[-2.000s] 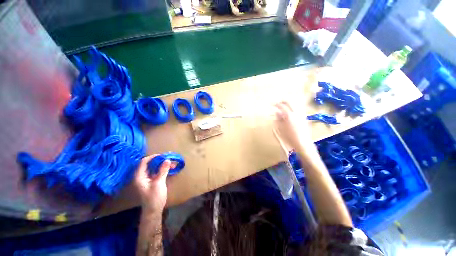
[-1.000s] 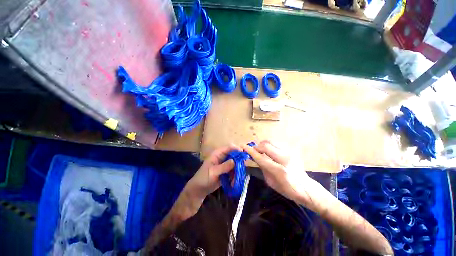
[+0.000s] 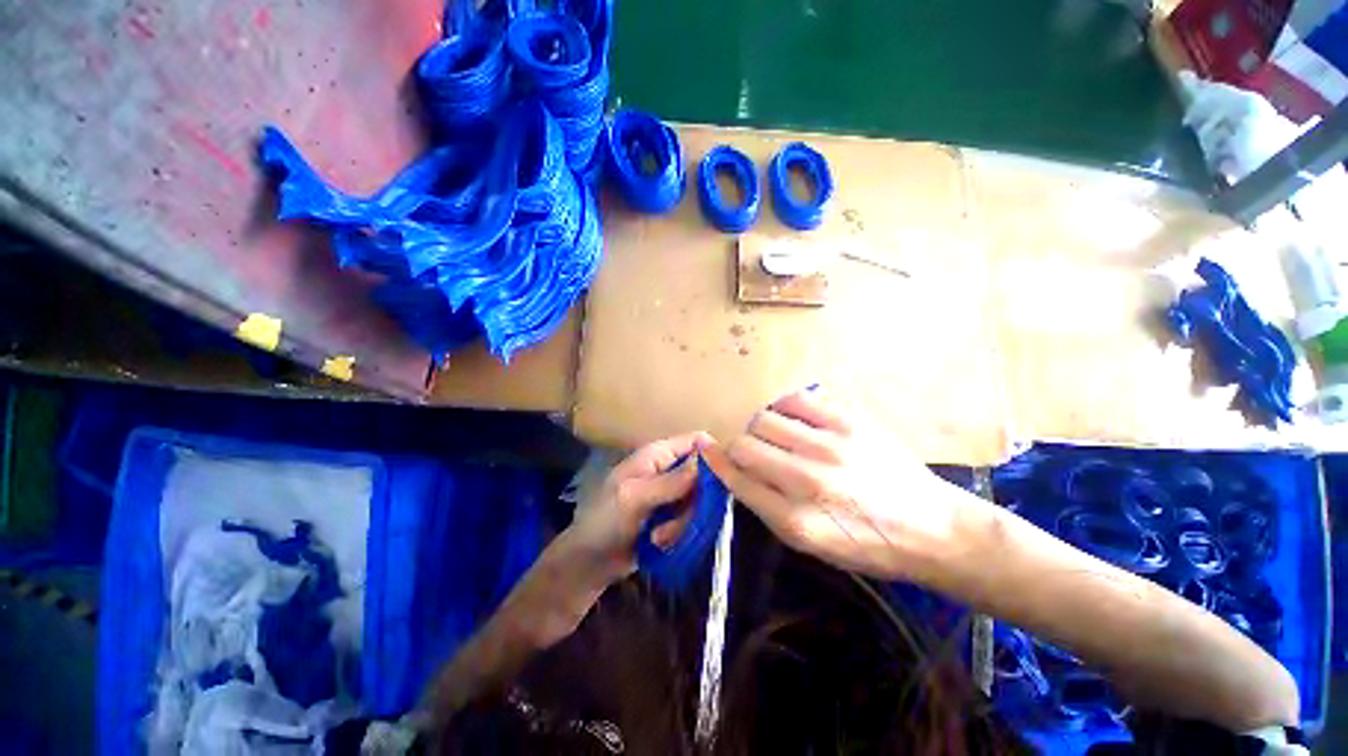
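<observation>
My left hand (image 3: 633,502) grips a blue oval ring (image 3: 683,544) by its side, just off the bench's front edge. My right hand (image 3: 806,480) is closed at the top of the same ring, its fingertips meeting those of my left hand. A small blue bit shows above my right fingers. The fingers hide the top of the ring. On the cardboard-covered bench (image 3: 651,369), several more blue rings (image 3: 729,188) stand in a row behind a small cardboard pad (image 3: 781,275) with a white oval patch. A thin stick (image 3: 875,263) lies beside the pad.
A nested stack of blue pieces (image 3: 503,222) leans by the stained grey box (image 3: 192,148) at left. Blue strap pieces (image 3: 1236,337) lie at right. Blue crates stand below left (image 3: 377,591) and right (image 3: 1313,591). A green belt (image 3: 887,74) runs behind.
Since two seconds ago, my right hand has come from the right side to meet my left at the ring, now at the front edge. Since one second ago, my right fingers have closed up more.
</observation>
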